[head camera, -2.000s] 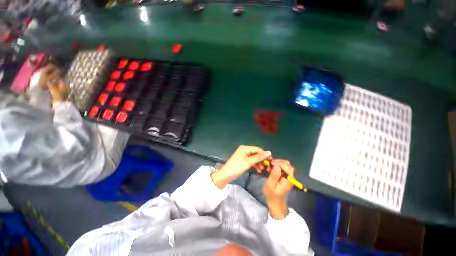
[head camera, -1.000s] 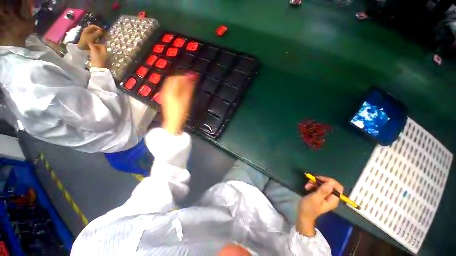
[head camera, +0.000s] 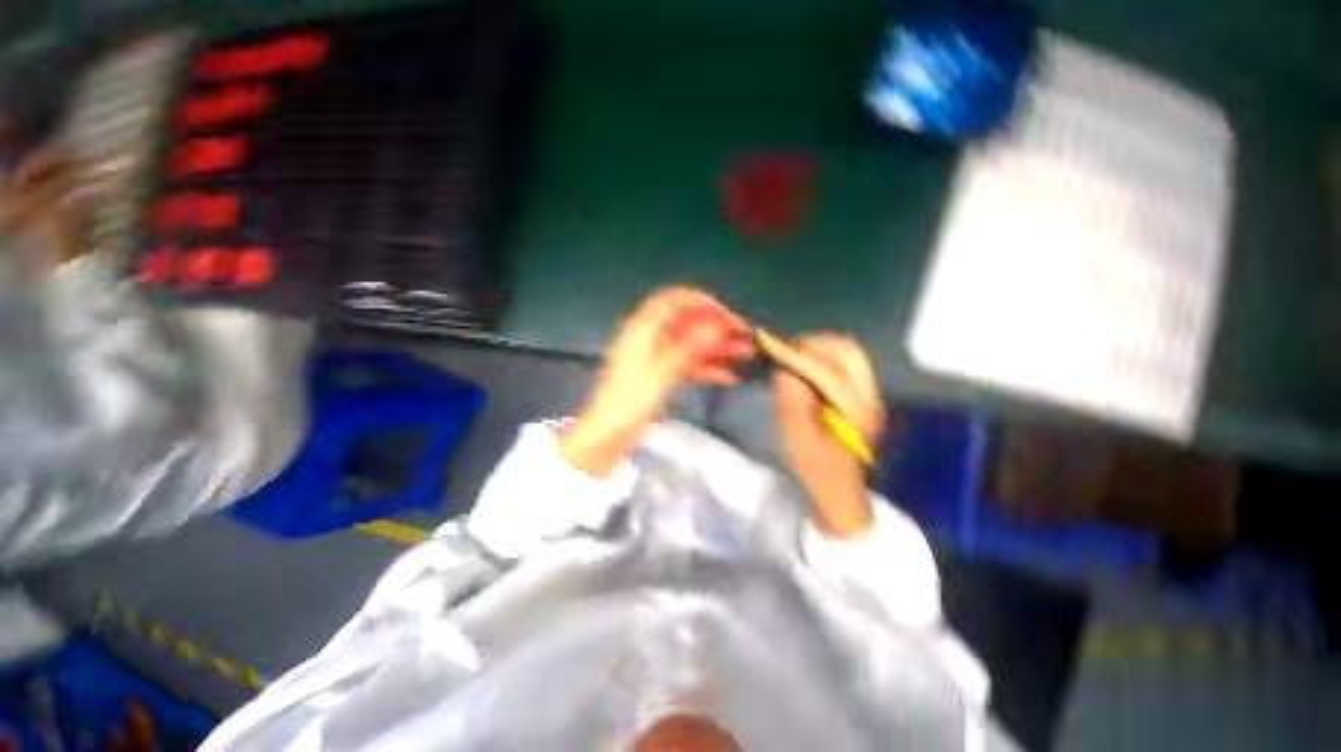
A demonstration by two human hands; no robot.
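The frame is blurred. My left hand point(head camera: 655, 360) is in front of my chest near the bench edge, its fingers closed around a reddish piece point(head camera: 706, 329) that looks like a red housing. My right hand point(head camera: 827, 419) is close beside it and holds the slim yellow tool point(head camera: 841, 426), whose dark tip points at the piece in my left hand. Whether the tip touches it is not clear. A small heap of dark-red parts point(head camera: 769, 191) lies on the green bench beyond my hands.
A black tray point(head camera: 397, 162) with rows of red housings is at the left. A blue bin point(head camera: 956, 71) with shiny bits adjoins a white sheet point(head camera: 1081, 235) at the right. A neighbouring worker's sleeve point(head camera: 133, 397) and a blue stool point(head camera: 368, 441) are at the left.
My left hand has come back from over the black tray to beside my right hand, with a reddish piece in it. The view has turned and tipped downward.
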